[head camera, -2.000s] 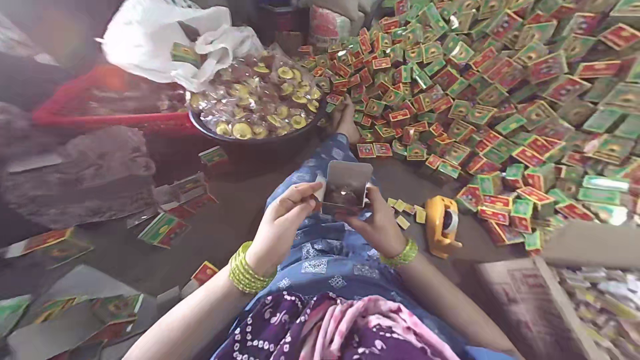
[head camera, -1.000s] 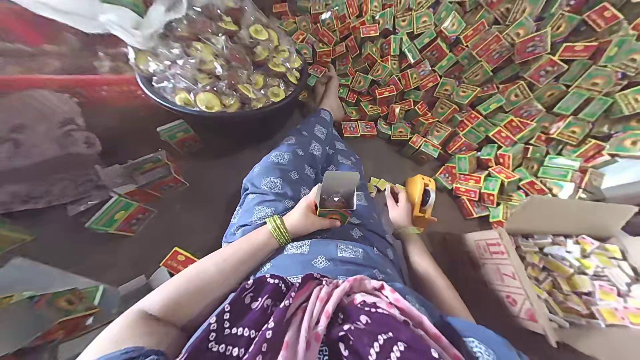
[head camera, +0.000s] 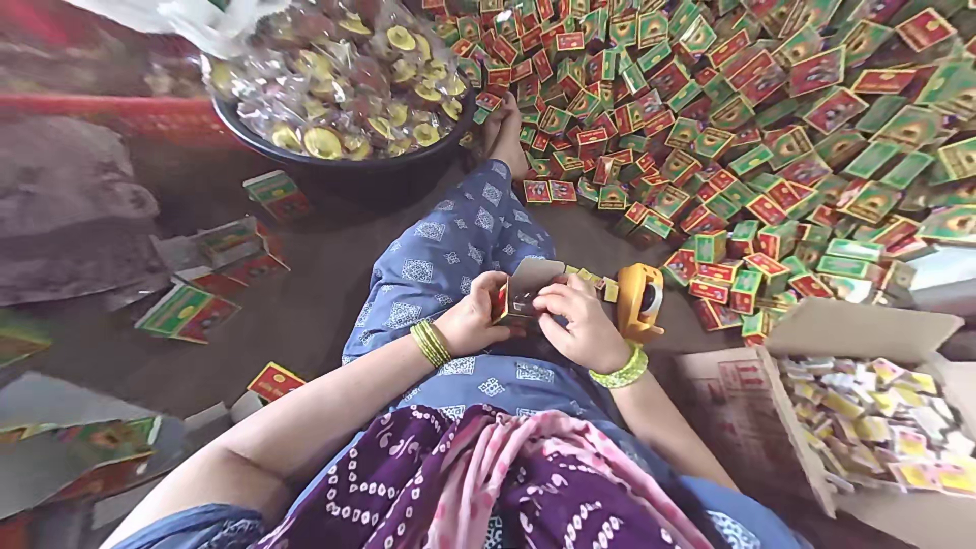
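Observation:
My left hand (head camera: 479, 319) grips a small printed cardboard box (head camera: 521, 293) by its left side, over my lap. The box's grey inner flap stands up, and clear plastic shows inside. The fingers of my right hand (head camera: 576, 316) are at the box's right side and opening; whether they pinch anything there cannot be told. Small yellow pieces (head camera: 610, 290) lie just beyond my right hand. A yellow tape dispenser (head camera: 639, 301) stands to the right of them.
A dark tub (head camera: 343, 164) of plastic-wrapped items with yellow tops stands front left. Many red and green boxes (head camera: 709, 145) cover the floor at front right. An open carton (head camera: 762, 427) of small packets sits at right. Flattened boxes (head camera: 183, 309) lie at left.
My right hand has moved from beside the tape dispenser to the box in my left hand. Two seconds ago both hands were at the box. The view has shifted.

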